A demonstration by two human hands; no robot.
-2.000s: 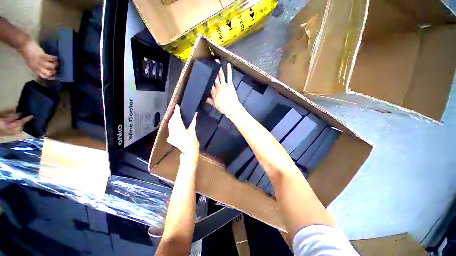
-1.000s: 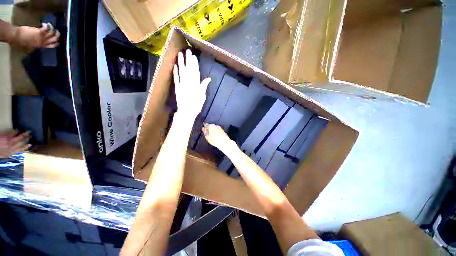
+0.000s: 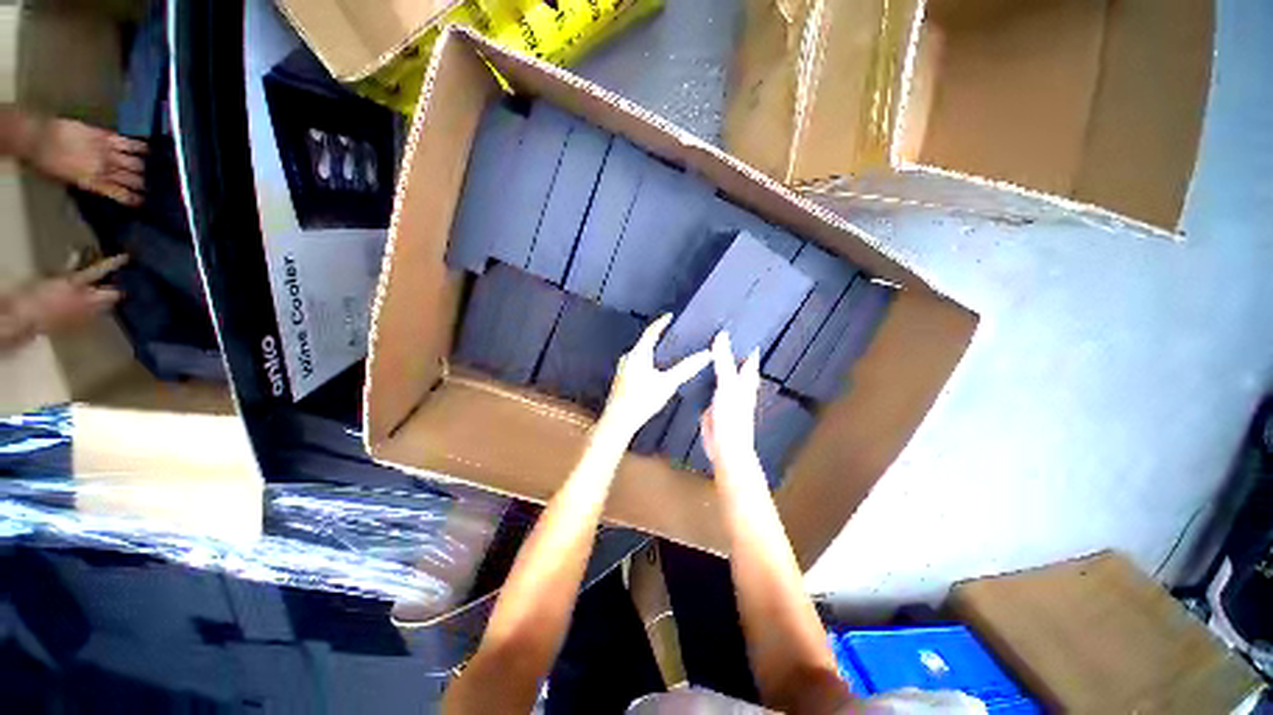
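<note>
An open brown packing carton (image 3: 880,433) stands in front of me with rows of dark grey blocks (image 3: 559,210) inside. Two blocks side by side (image 3: 743,296) sit raised above the others near the middle right. My left hand (image 3: 645,384) is at their lower left end, thumb and fingers spread. My right hand (image 3: 732,405) is at their lower end, fingers pointing up the carton. Both hands touch or nearly touch these blocks; whether they grip them is not clear.
Another person's hands (image 3: 87,157) are in a second carton at far left. A wine cooler carton (image 3: 314,300) stands between the cartons. A yellow-taped carton (image 3: 559,25) and an empty carton (image 3: 1061,112) lie beyond. A blue crate (image 3: 935,664), brown box (image 3: 1103,636) and stretch wrap (image 3: 335,538) are nearer.
My left hand has left the carton's upper left corner and moved right and down to the raised blocks. My right hand has moved right beside it. The view has shifted.
</note>
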